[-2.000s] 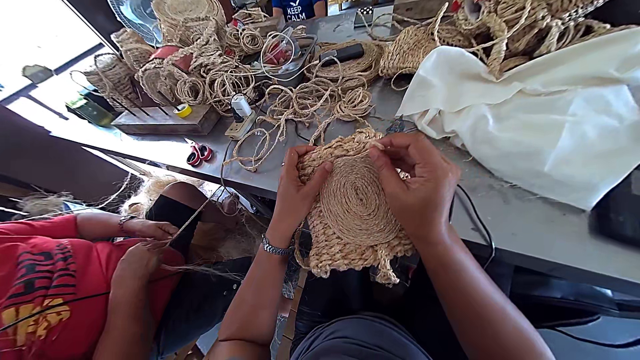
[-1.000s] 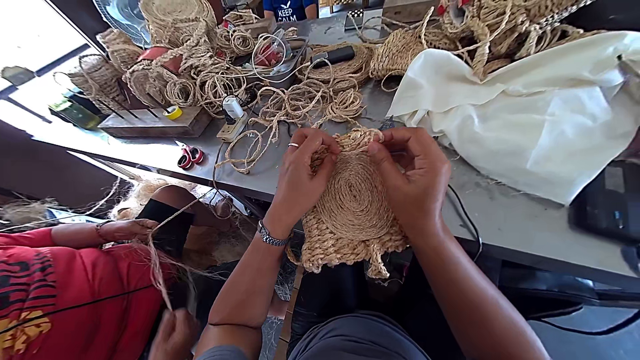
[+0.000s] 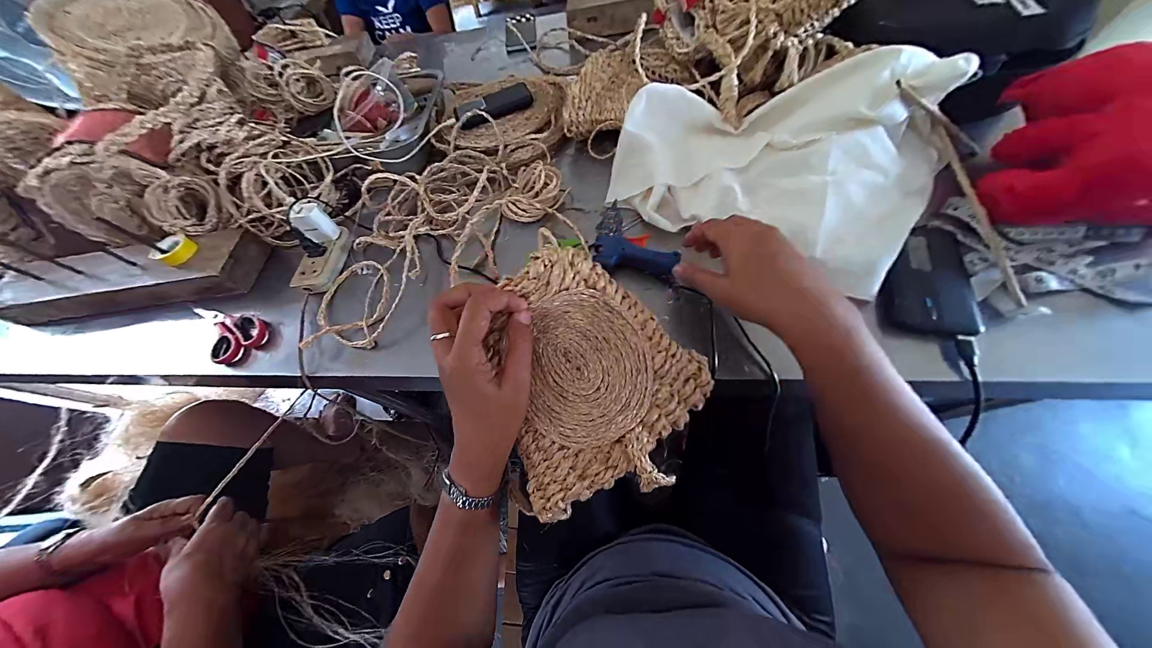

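My left hand (image 3: 481,360) grips the left edge of a woven natural-fibre piece (image 3: 670,382), thumb in front. A flat coil of thin cord (image 3: 589,369) lies on its face, and a short braided end hangs at its lower edge. The piece is tilted over the table's front edge. Beyond its upper right corner lies a blue glue gun (image 3: 637,258) with a dark cable. My right hand (image 3: 747,270) is just right of the glue gun's handle, fingers apart, holding nothing visible; whether a fingertip touches the handle cannot be told.
Looped rope (image 3: 441,202), a socket block (image 3: 321,259), red-handled scissors (image 3: 240,338) and a wooden block (image 3: 180,279) are to the left. White cloth (image 3: 792,171), a black device (image 3: 931,283) and red fabric (image 3: 1071,144) are to the right. A co-worker's hands (image 3: 211,540) hold fibre at lower left.
My right hand has let go of the woven piece's upper edge and moved right, beside the glue gun. My left hand still holds the piece, which is now turned. The view has shifted right.
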